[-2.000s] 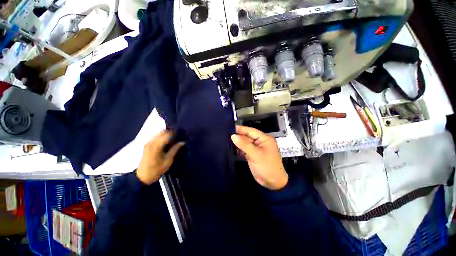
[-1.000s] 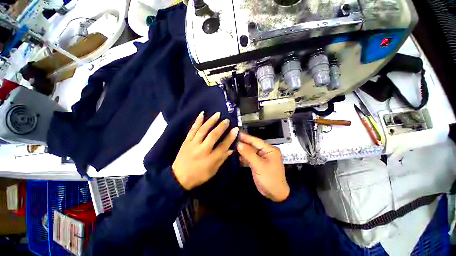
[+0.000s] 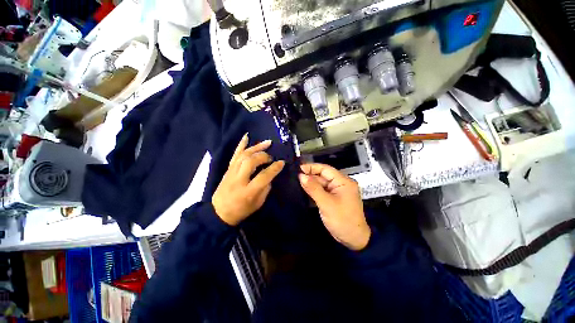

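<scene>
A navy garment [image 3: 170, 145] lies spread over the white table, left of and under the front of the overlock machine [image 3: 328, 57]. Its edge runs to the presser foot and needle area [image 3: 280, 120]. My left hand [image 3: 244, 183] lies on the fabric with fingers spread, pressing it just below the machine. My right hand [image 3: 334, 199] pinches the fabric edge between thumb and fingertips, just below the needle area. My navy sleeves blend with the cloth, so its lower part is hard to tell apart.
A grey motor end [image 3: 50, 180] stands at left. Right of the machine lie an orange-handled tool [image 3: 424, 137], thin snips or tweezers [image 3: 474, 135], and a black strap [image 3: 504, 88]. A white sack [image 3: 479, 221] hangs at right. Blue crates [image 3: 79, 277] stand below left.
Since the oldest frame, my left hand has moved right and flattened on the fabric near the edge. My right hand still pinches the edge. The view has shifted slightly.
</scene>
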